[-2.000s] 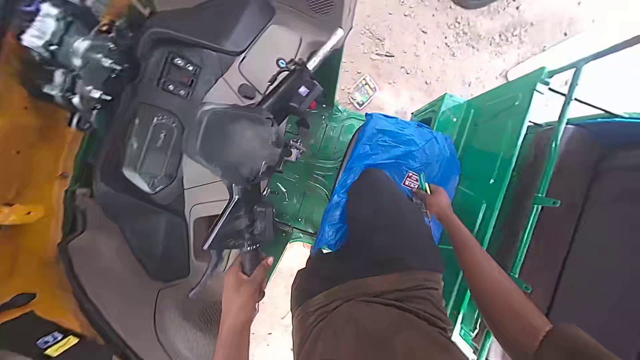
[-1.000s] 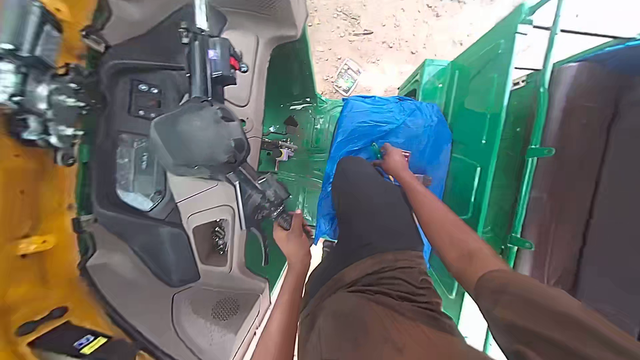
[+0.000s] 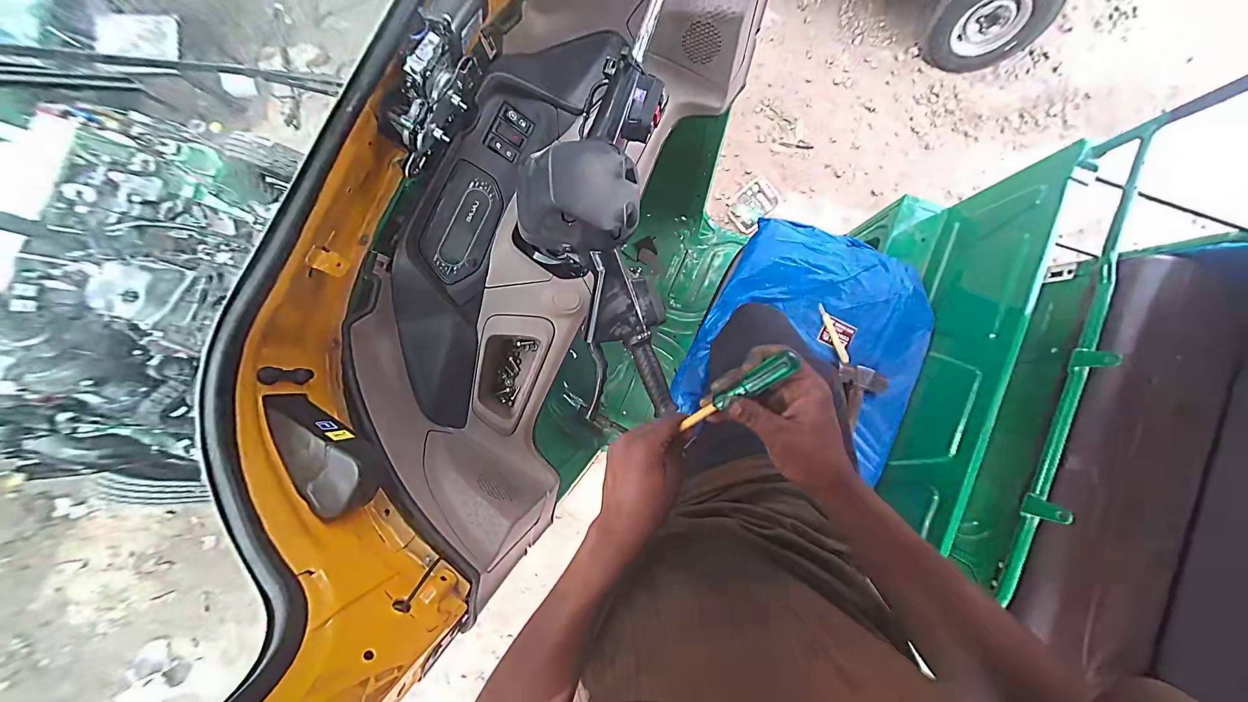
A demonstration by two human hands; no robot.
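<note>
My right hand [image 3: 795, 414] is closed on a screwdriver's translucent green handle [image 3: 765, 378], above my thigh. A yellow shaft or sleeve [image 3: 698, 417] runs from the handle down-left to my left hand [image 3: 642, 470], whose fingers are around its end; the tip is hidden there. Right of my knee, a hammer [image 3: 862, 378] and a thin yellow stick-like tool [image 3: 832, 331] lie on the blue plastic-covered seat [image 3: 819, 268]. Just above my left hand is the black handlebar grip [image 3: 651, 375] of a three-wheeler.
The dashboard [image 3: 458, 229] has a cubby [image 3: 509, 375] holding loose screws or bolts. A black plastic part [image 3: 317, 458] rests on the yellow front body panel [image 3: 292, 361]. The green partition panel [image 3: 994, 322] stands at right, and a wheel [image 3: 990, 29] is outside at the top.
My left hand has left the handlebar grip and come to the tool. My right hand has moved from the blue seat cover to above my thigh. The view has shifted, showing more at left.
</note>
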